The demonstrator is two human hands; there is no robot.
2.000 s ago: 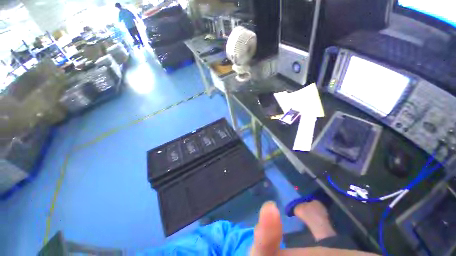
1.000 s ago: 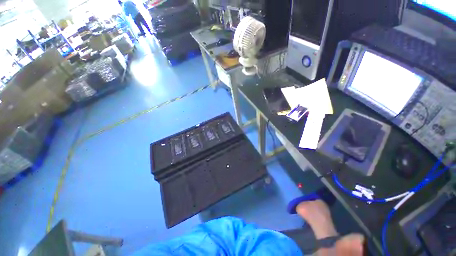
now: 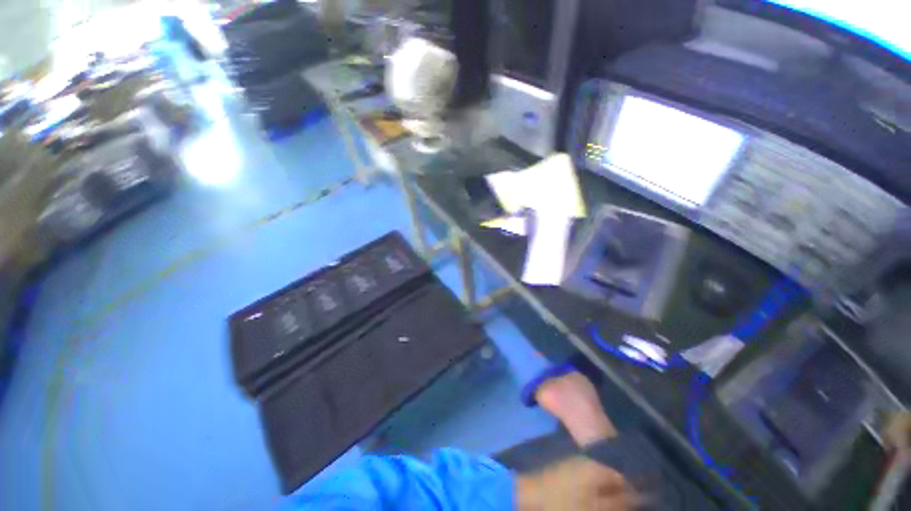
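Note:
My left hand [image 3: 584,489] is blurred at the bottom edge, beyond a blue sleeve; whether it holds anything is unclear. At the right edge is a small, cut-off part of my right hand [image 3: 896,437], beside a dark and pale edge; its grip cannot be told. The left blue-grey plate [image 3: 664,261] has a dark, smeared shape on it. The right plate [image 3: 774,354] shows a bluish surface with small dark marks; whether a device lies there is unclear. Blue cables [image 3: 764,314] with white pieces [image 3: 644,350] run between the plates.
Black foam-lined tray [image 3: 365,374] left of the bench; papers [image 3: 544,240], a mouse [image 3: 713,289] and a white fan [image 3: 422,85] on the bench. The tester's screen [image 3: 671,150] is lit behind. A foot in a blue shoe [image 3: 571,401] is beneath the bench edge.
The view has turned right, shifting the bench leftward. My left hand is further left in the picture. Part of my right hand has appeared at the right edge.

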